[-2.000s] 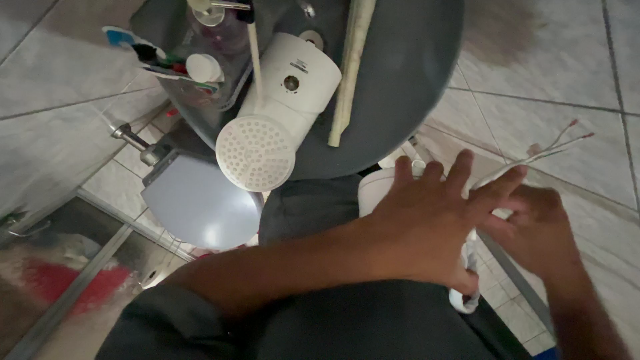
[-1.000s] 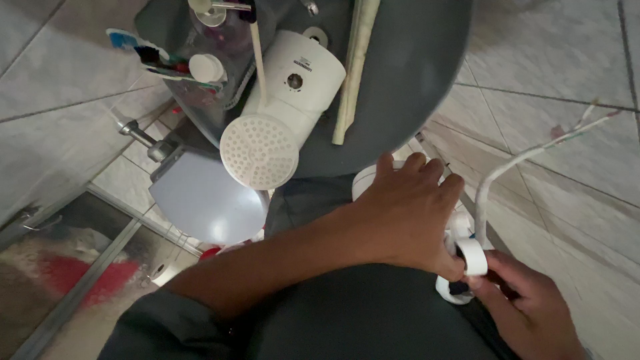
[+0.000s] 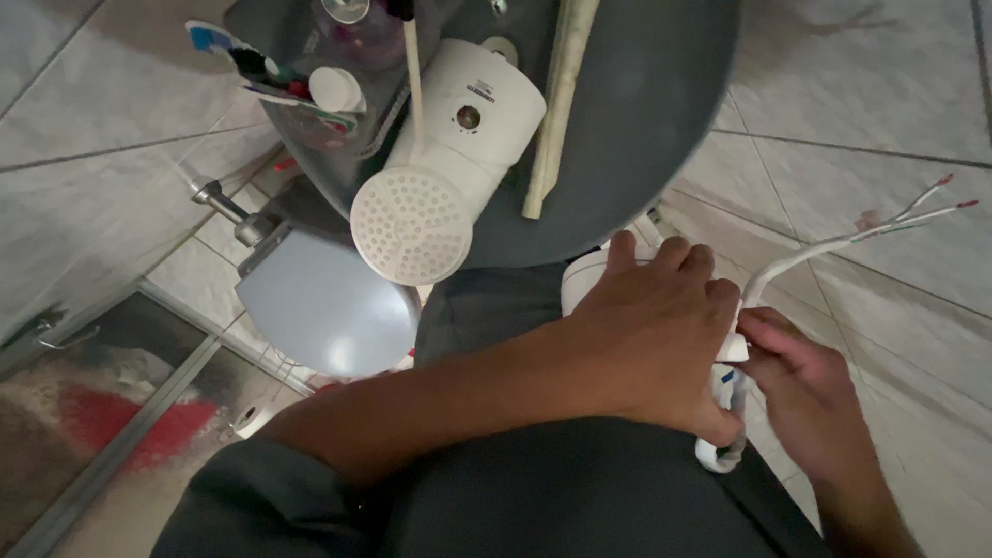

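Observation:
My left hand [image 3: 659,341] lies over a white rounded plastic housing [image 3: 583,280] on my lap, its thumb bent down against a white pipe end [image 3: 721,453]. My right hand [image 3: 802,387] pinches at a white plastic ring [image 3: 732,348] on the pipe; its fingertips are partly hidden. From between the hands a white cable [image 3: 798,256] rises to the right and splits into thin wires with reddish tips. An electric shower head [image 3: 415,225] with a perforated round face and a dial rests on the dark basin, away from both hands.
The dark round basin [image 3: 651,139] carries a long cream strip [image 3: 562,108] and a clear holder with toothbrushes [image 3: 271,81]. Below left are a closed toilet lid [image 3: 329,298], a metal valve [image 3: 229,213], a toilet paper roll [image 3: 254,418] and a glass shower partition's metal frame [image 3: 124,449].
My right hand has moved down from the cable to the white ring since the earliest frame. The cable's free end swung up, then tilted a little lower.

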